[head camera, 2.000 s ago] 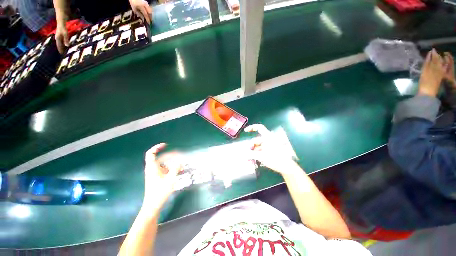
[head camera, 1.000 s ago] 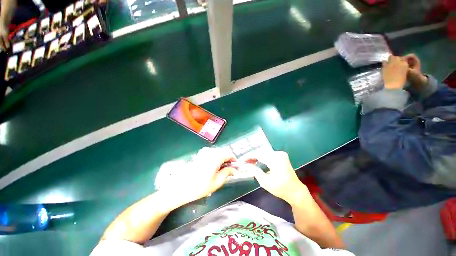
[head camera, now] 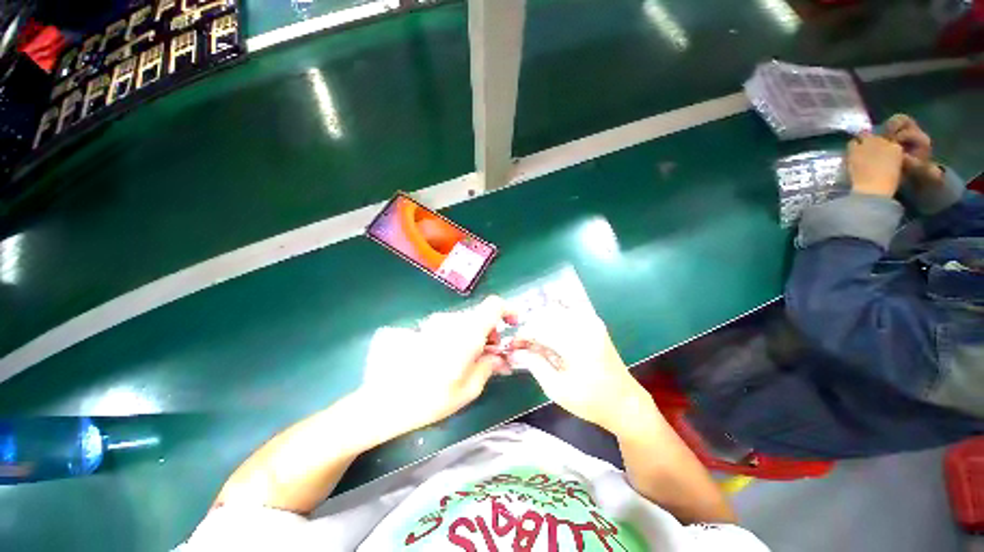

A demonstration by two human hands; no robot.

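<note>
A clear plastic sheet (head camera: 563,291) lies at the near part of the green bench, mostly under my hands and washed out by glare. My left hand (head camera: 437,361) is over its left part, fingers bent in and fingertips pinched together. My right hand (head camera: 577,364) is over its right part, with its fingertips meeting those of my left hand. The fingertips of both hands are at the sheet; any small piece between them is too small and overexposed to tell.
A smartphone (head camera: 433,243) lies beyond my hands. A blue bottle (head camera: 52,446) is at the left edge. A metal upright (head camera: 495,92) stands behind the phone. At right, a person in denim (head camera: 879,275) works near a glossy pile (head camera: 809,99). A black parts tray (head camera: 135,70) is far left.
My hands have come together from the sheet's two ends and stay close over it. The sheet's far right corner still shows. The view has shifted, and the hands at the black tray are out of view.
</note>
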